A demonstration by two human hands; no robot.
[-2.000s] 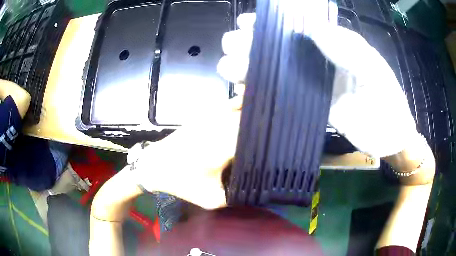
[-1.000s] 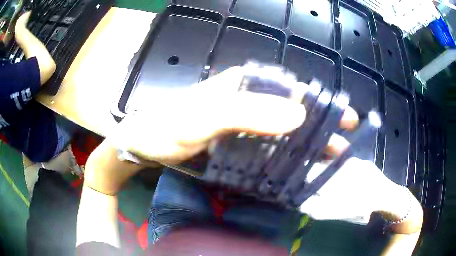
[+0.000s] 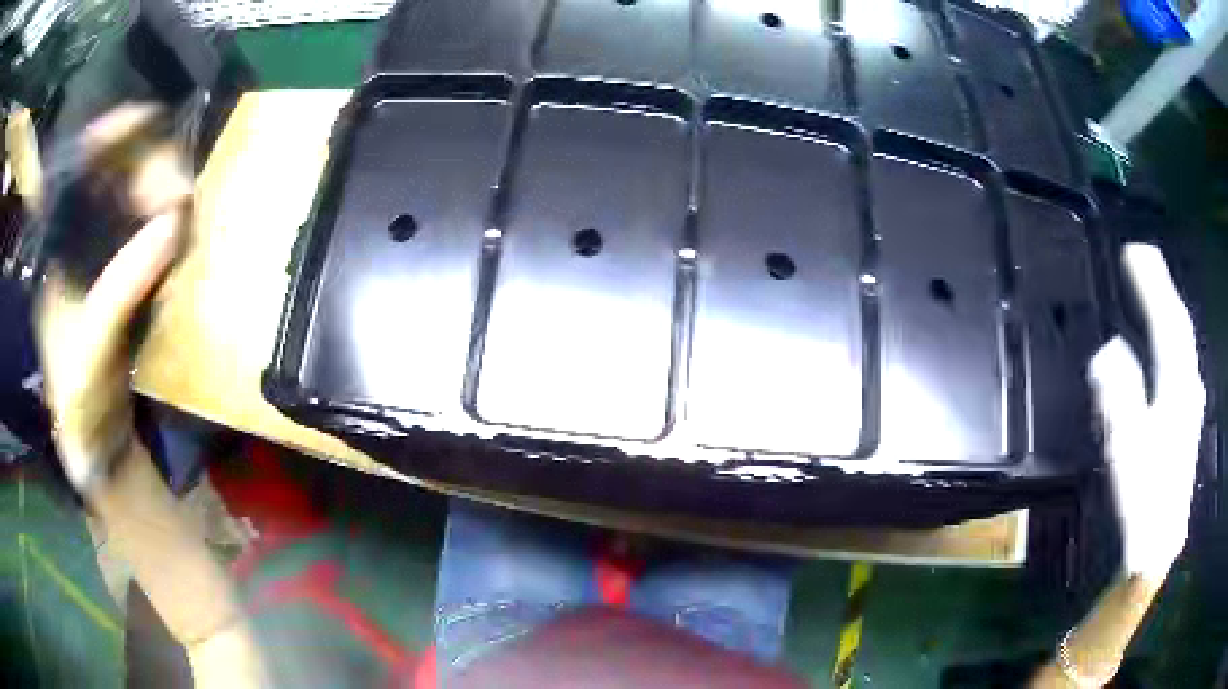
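Note:
A large glossy black blister tray [image 3: 579, 337] lies on top of a tray stack in front of me, and its visible pockets hold nothing but a small dark hole. My left hand [image 3: 101, 337] is raised at the far left, away from the tray. It is blurred against a dark shape, so its hold is unclear. My right hand [image 3: 1151, 417], in a white glove, is beside the tray's right end with thumb and fingers apart and nothing visible in it. The contact with the tray edge cannot be made out.
The tan bench board [image 3: 243, 269] shows left of the tray and along its front edge. A blurred person in dark clothing [image 3: 16, 364] is at the far left. Red stool parts [image 3: 290, 565] stand below on the green floor. A blue object [image 3: 1155, 19] is at the top right.
The row of black frames that both hands held over the tray is out of view. My hands have moved apart to the left and right, uncovering the tray pockets.

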